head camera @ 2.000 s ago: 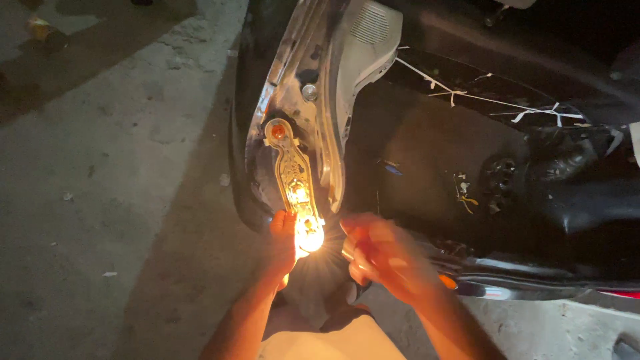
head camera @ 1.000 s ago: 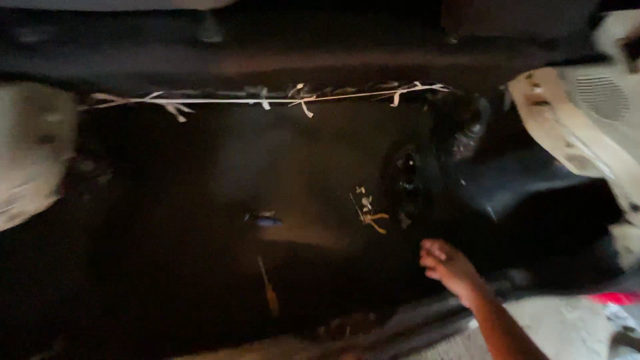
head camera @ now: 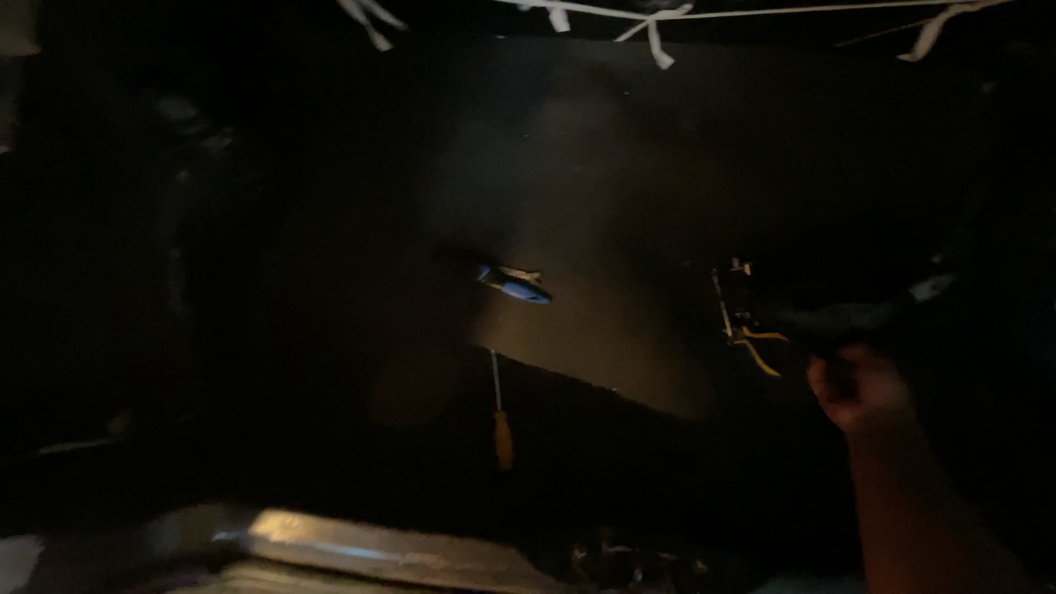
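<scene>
My right hand (head camera: 858, 388) reaches in from the lower right over the dark floor of a car's trunk. Its fingers look curled, but darkness and blur hide whether anything is in them. Just left of it lie pliers with yellow handles (head camera: 763, 351), near a thin metal rod (head camera: 723, 305) and some small light-coloured parts (head camera: 741, 266). A blue-handled tool (head camera: 520, 287), its kind unclear, rests near the middle. Below that is a screwdriver with a yellow handle (head camera: 503, 440), its shaft pointing up in the view. My left hand is out of view.
A white cord (head camera: 742, 14) with knotted strips runs across the top of the view. Along the bottom is the trunk's lit sill (head camera: 371, 544). Deep shadow hides much of both sides.
Two seconds ago both hands were at a glowing tail-light bulb holder outside the trunk; now only my right hand shows, inside the trunk. The view has swung over the trunk floor and closer.
</scene>
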